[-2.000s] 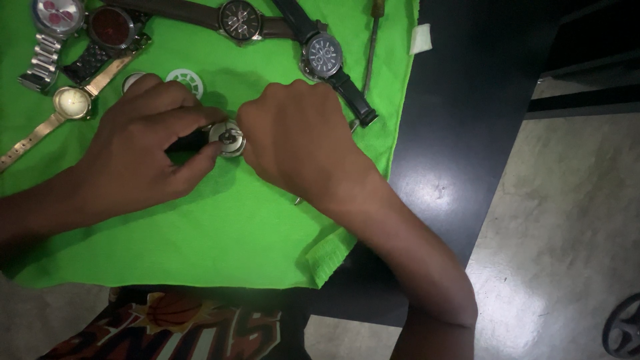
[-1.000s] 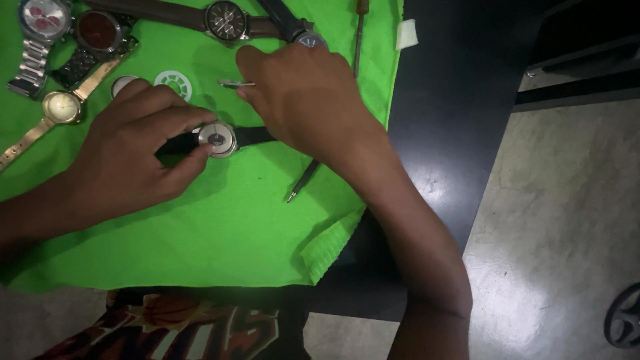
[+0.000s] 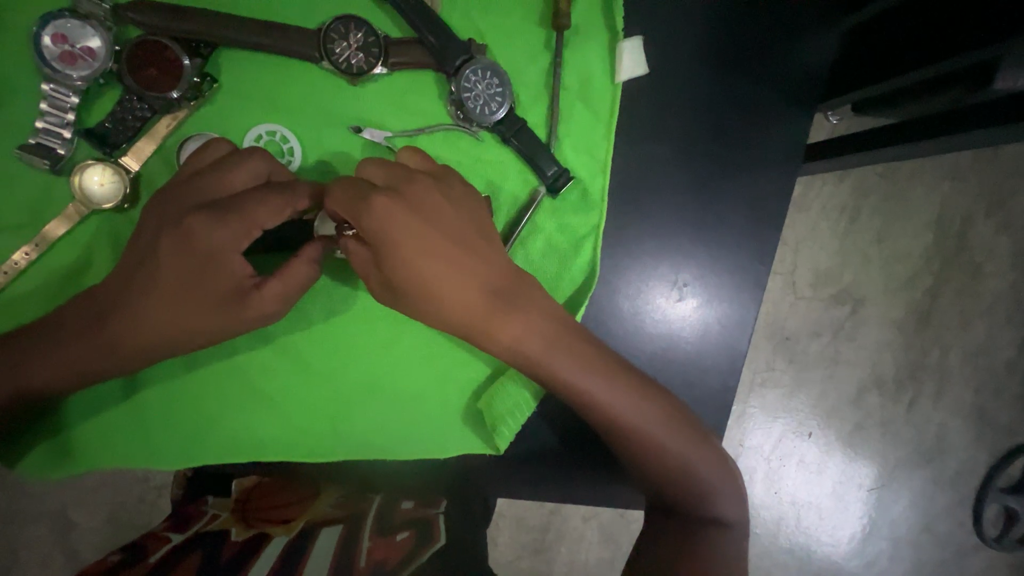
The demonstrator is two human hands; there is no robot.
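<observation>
My left hand (image 3: 220,232) grips the left side of an opened wristwatch (image 3: 326,226) with a black strap, which lies on a green cloth (image 3: 320,384). My right hand (image 3: 424,232) is at the watch's right side, its thumb and index finger pinched together over the case; a small metallic bit shows between them, too small to name. The fingers hide most of the case. Just above my left hand lie a white plastic ring (image 3: 273,147) and a round metal disc (image 3: 195,147), partly covered. Metal tweezers (image 3: 374,134) lie above my right hand.
Along the top lie a silver watch (image 3: 74,46), a black watch with a red dial (image 3: 155,69), a gold watch (image 3: 101,185), a brown-strap watch (image 3: 352,46) and a black-strap chronograph (image 3: 482,92). A wooden-handled tool (image 3: 558,72) and a metal rod (image 3: 526,218) lie rightward. The dark table (image 3: 680,240) borders the cloth.
My right hand has come back left and down onto the watch. The slim metal tool it held one second ago is out of it; tweezers now lie on the cloth above.
</observation>
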